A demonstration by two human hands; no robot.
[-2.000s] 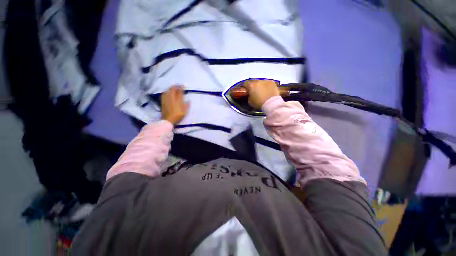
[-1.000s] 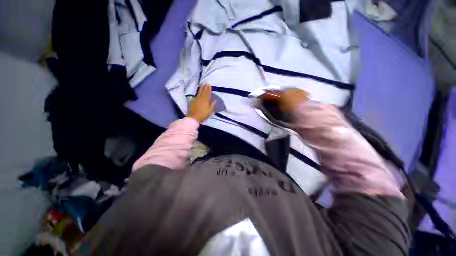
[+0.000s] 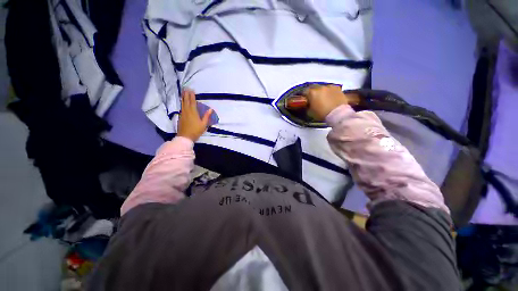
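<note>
A white garment with black lines [image 3: 227, 77] lies spread on the purple table in front of me. My right hand [image 3: 326, 102] is closed around the handle of the steam iron [image 3: 292, 116], whose soleplate lies on the garment with its tip pointing left along a black line. My left hand [image 3: 193, 116] lies on the garment's left part, fingers apart, beside a small purple-grey patch showing by the thumb. A small black piece with a white strip [image 3: 288, 156] lies on the garment near my body.
The purple table [image 3: 420, 51] shows on both sides of the garment. A thick dark hose [image 3: 420, 113] runs right from the iron. A black and white garment heap [image 3: 74, 74] hangs at the left. Cloth scraps [image 3: 85, 227] lie on the floor at lower left.
The iron has moved slightly right on the garment since the first frame. The small black piece now shows a white strip beside it. The view swung right, then back.
</note>
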